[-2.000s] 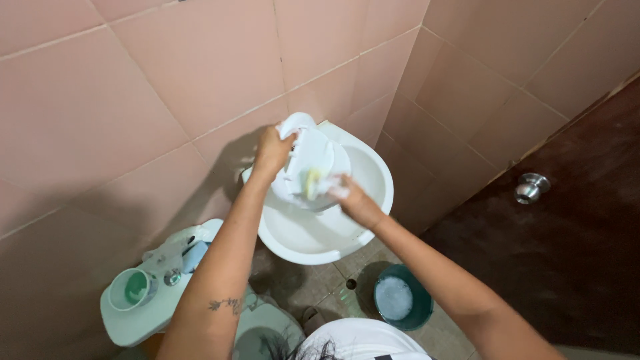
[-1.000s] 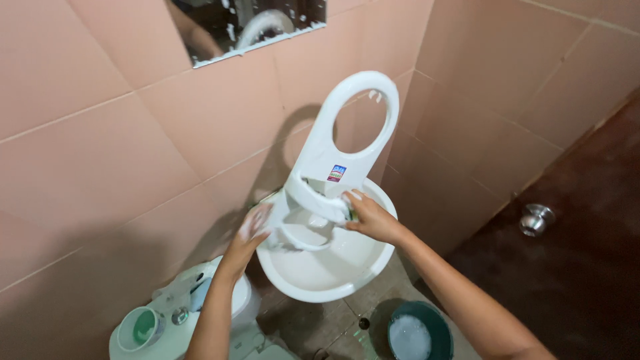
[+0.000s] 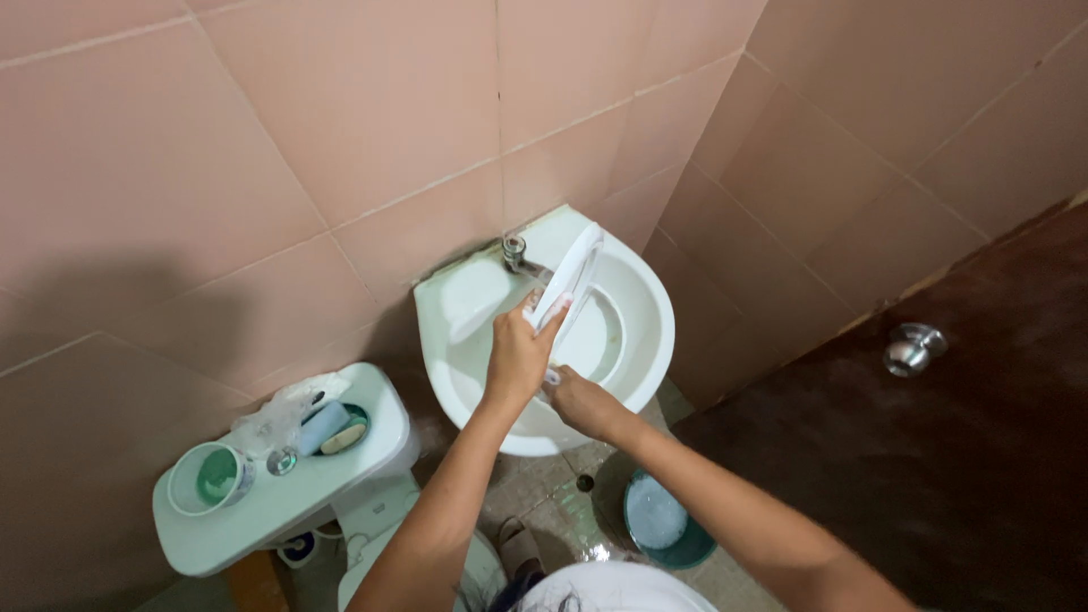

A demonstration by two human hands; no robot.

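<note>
A white plastic rack with a large ring (image 3: 571,276) is held on edge over the white washbasin (image 3: 650,314). My left hand (image 3: 520,344) grips its near side, with foam on the fingers. My right hand (image 3: 578,399) is lower, by the rack's bottom end inside the basin; its fingertips are partly hidden, and a small whitish thing shows at them, too unclear to name. Behind the rack, a metal faucet (image 3: 514,248) stands at the basin's back edge.
At the left, the toilet tank lid (image 3: 204,540) bears a white tub (image 3: 200,480), a clear plastic bag (image 3: 276,416) and a dish with soap bars (image 3: 344,438). A green bucket of sudsy water (image 3: 667,518) stands on the floor. A dark door with a metal knob (image 3: 914,350) is at the right.
The rack, seen broad side on with its ring raised toward the wall a second ago, is now turned edge-on and lower over the basin. The view has tilted down; the mirror is out of sight.
</note>
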